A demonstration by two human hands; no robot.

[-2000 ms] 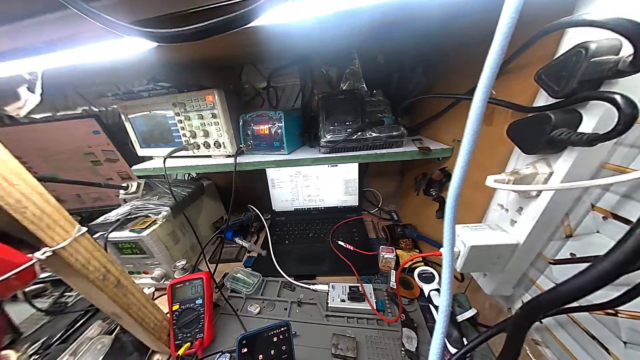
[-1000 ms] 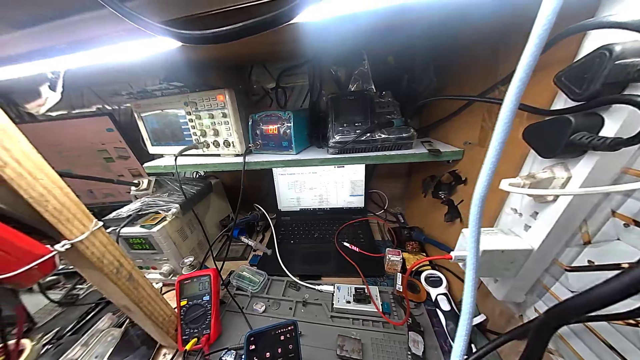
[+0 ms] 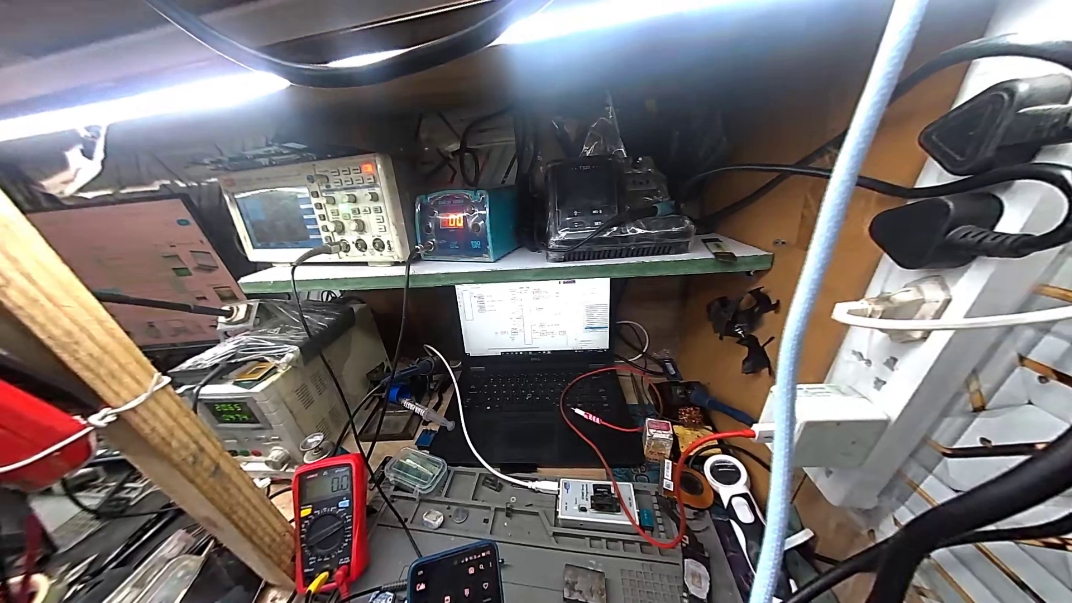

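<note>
Neither my left hand nor my right hand shows in the head view. A red multimeter (image 3: 331,521) with plugged-in leads leans at the left of a grey repair mat (image 3: 519,563). Right of it, a smartphone (image 3: 456,576) with a lit screen is cut by the lower edge. A small chip programmer (image 3: 596,504) sits on the mat with a white cable plugged in; a red lead crosses it. A metal-looking square part (image 3: 584,584) lies near the bottom. Behind the mat stands an open laptop (image 3: 536,322) showing a diagram.
A shelf (image 3: 511,274) carries an oscilloscope (image 3: 314,209), a blue soldering station (image 3: 466,224) and a plastic-wrapped device (image 3: 586,197). A bench power supply (image 3: 276,414) stands at left behind a wooden post (image 3: 126,394). A pale blue cord (image 3: 808,310) hangs at right beside a power strip (image 3: 913,276).
The view has shifted slightly. Nothing else has plainly moved.
</note>
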